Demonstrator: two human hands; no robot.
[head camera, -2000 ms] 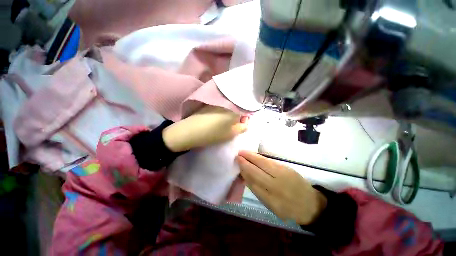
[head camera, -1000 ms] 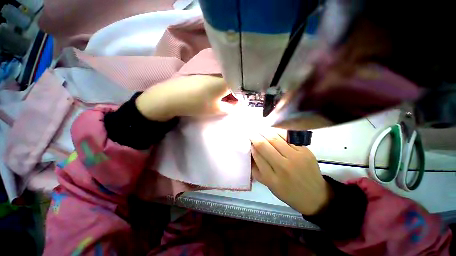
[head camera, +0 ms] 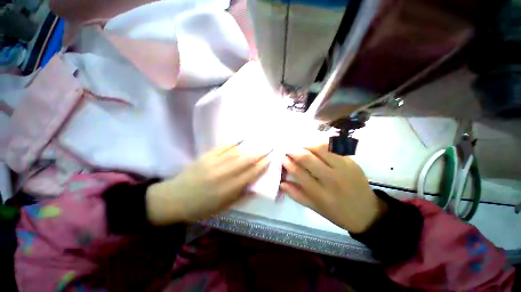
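The pink garment cloth (head camera: 128,134), pale side up, spreads from the left to the needle. A bright, overexposed part of it lies under the lamp at the presser foot (head camera: 294,102). My left hand (head camera: 208,182), slightly blurred, lies flat on the cloth in front of the needle, fingers pointing right. My right hand (head camera: 334,185) lies at the cloth's right edge, fingertips on that edge. A narrow end of cloth shows between the hands. The fingertips are partly washed out by glare, and I cannot tell if they pinch the cloth.
The sewing machine head (head camera: 394,63) fills the upper right. A black attachment (head camera: 343,142) stands right of the foot. Green-and-white-handled scissors (head camera: 451,179) lie at the right. A graduated ruler strip (head camera: 285,235) runs along the front table edge. A blue striped item (head camera: 47,40) is at upper left.
My left hand has moved from beside the needle toward the front edge. The cloth has shifted and folded, showing more pale side at left. My right hand has stayed nearly in place since one second ago.
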